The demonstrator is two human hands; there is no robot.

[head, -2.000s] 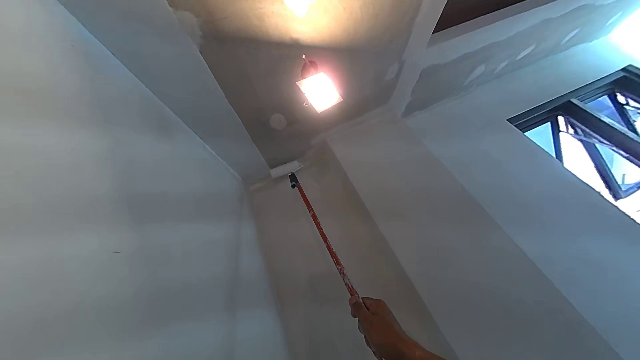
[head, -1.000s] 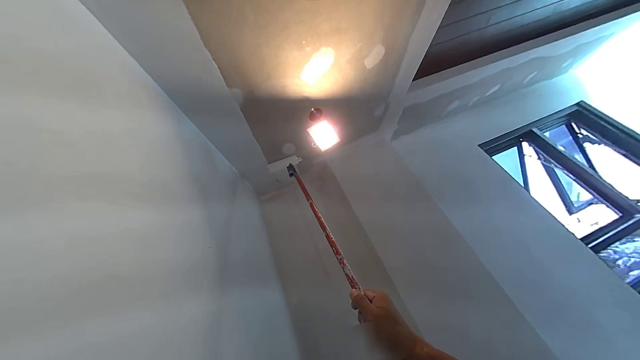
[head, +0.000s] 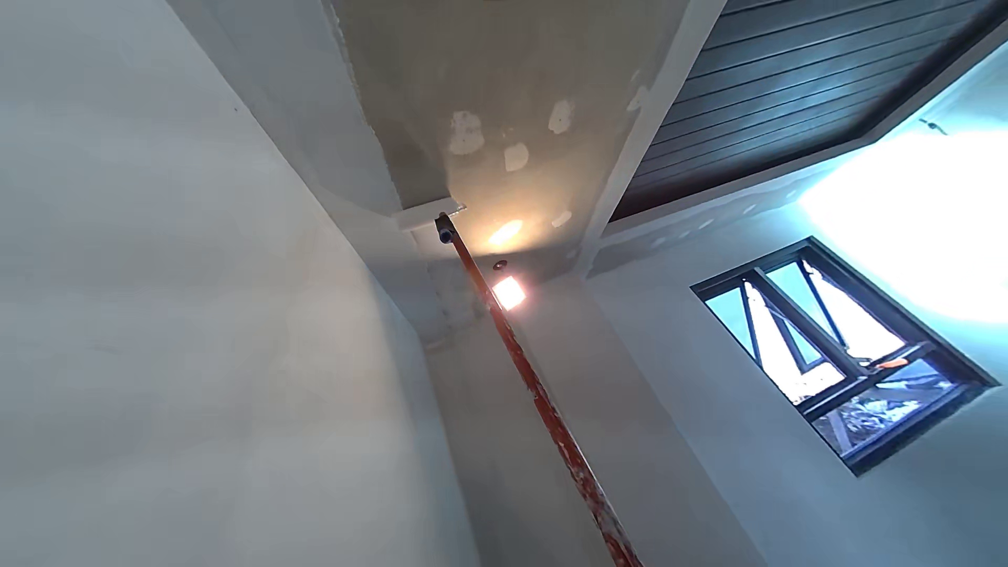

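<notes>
A paint roller (head: 425, 213) with a white sleeve lies against the ceiling panel (head: 504, 94), at its edge beside the pale band along the left wall. Its dark handle end (head: 445, 228) is joined to a long red extension pole (head: 551, 413) spotted with white paint. The pole slants down to the right and leaves the view at the bottom edge. Neither of my hands shows, so their hold on the pole is hidden. The ceiling panel bears several pale patches.
A lit square lamp (head: 509, 292) hangs just right of the pole. The plain left wall (head: 197, 339) rises close by. To the right are a dark-framed window (head: 843, 354) and a recess of dark ceiling boards (head: 795, 87).
The roller has moved along the ceiling edge, away from the far corner. My hand on the pole, visible at lower right before, is out of view. The view has shifted, showing more ceiling and window.
</notes>
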